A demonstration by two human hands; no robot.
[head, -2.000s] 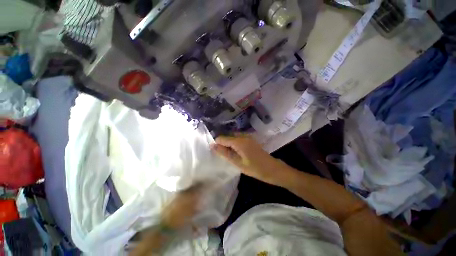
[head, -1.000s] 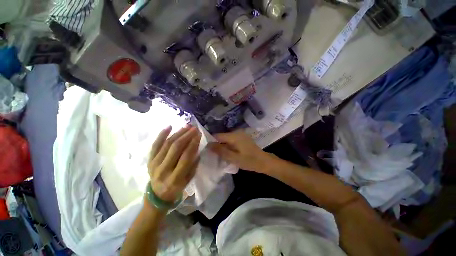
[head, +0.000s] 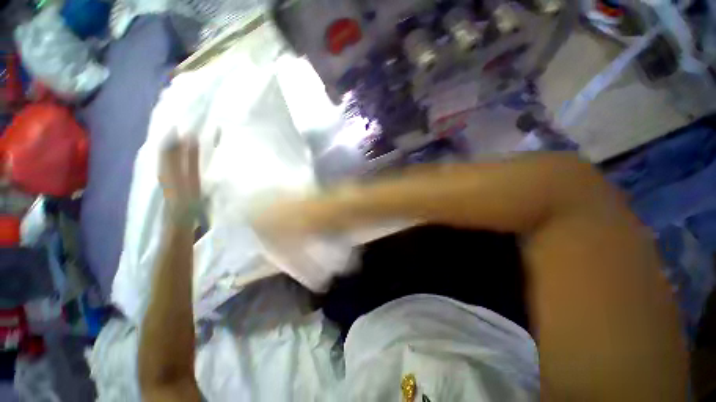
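White cloth [head: 243, 133] covers the left part of the machine table, glaring beside the lamp, and hangs over the front edge. My left hand [head: 180, 169] is blurred and lies on the cloth at its left side; I cannot tell whether it grips it. My right hand [head: 286, 216] is blurred over the middle of the cloth, left of the needle area, its fingers unclear against the white. The overlock machine [head: 392, 55] stands behind, with its red oval badge and row of knobs.
A white printed strip [head: 604, 78] lies right of the machine head. Blue cloth [head: 667, 177] is heaped at the right. A blue-grey cloth [head: 118, 165] and a red bundle [head: 47, 149] are at the left. White clothing [head: 447, 345] shows at the bottom.
The view has swung left, so the machine sits further up and right. My right hand has moved left from the needle area across the cloth. My left hand has moved left, away from the needle.
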